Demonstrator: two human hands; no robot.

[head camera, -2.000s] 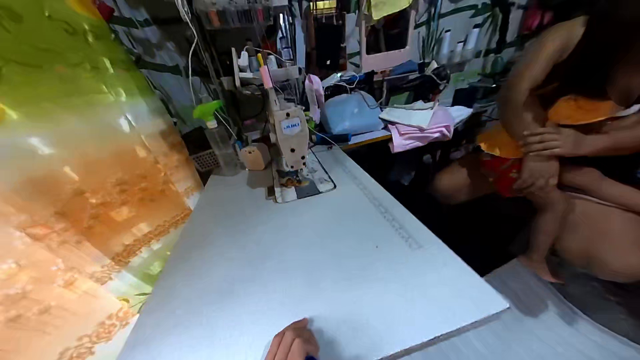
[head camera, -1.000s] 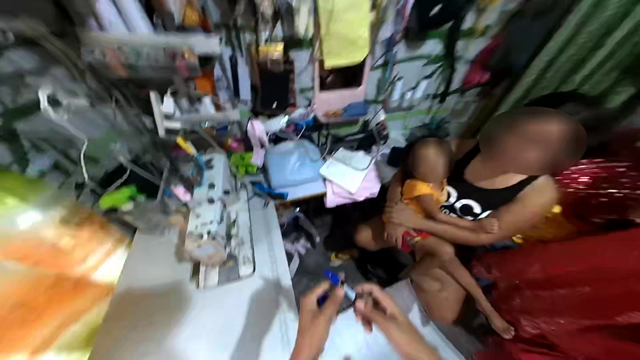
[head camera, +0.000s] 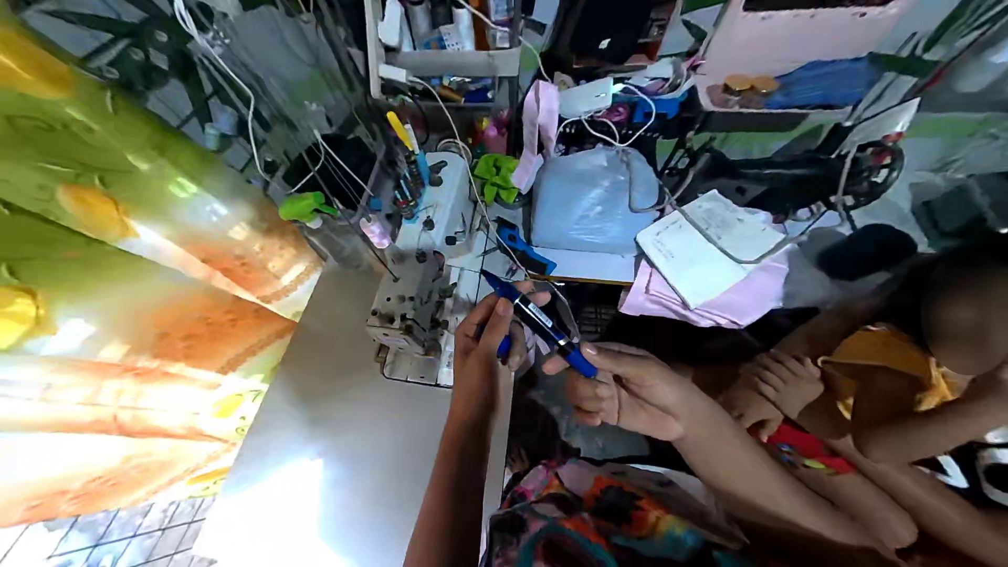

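Note:
A blue marker pen (head camera: 543,321) is held at a slant between my two hands, its pointed blue end toward the sewing machine. My left hand (head camera: 490,335) grips the marker near that pointed end, and a small blue piece (head camera: 505,346), perhaps a cap, shows at its fingers. The thumb and fingers of my right hand (head camera: 622,386) pinch the marker's lower blue end. Just behind and left of the hands stands a white sewing machine (head camera: 409,303) on the white table (head camera: 339,441).
Beyond the machine lie a blue plastic-wrapped bundle (head camera: 594,201), a paper notebook (head camera: 713,244) on pink cloth (head camera: 669,295) and loose white cables. A patterned curtain (head camera: 142,299) hangs at left. A person (head camera: 874,394) holding a child sits close at right. A shelf rack (head camera: 449,63) stands behind.
Two seconds ago only one hand showed, at the table's front. Both hands now hold the blue marker, which a second ago appeared blurred between them. The view has swung considerably.

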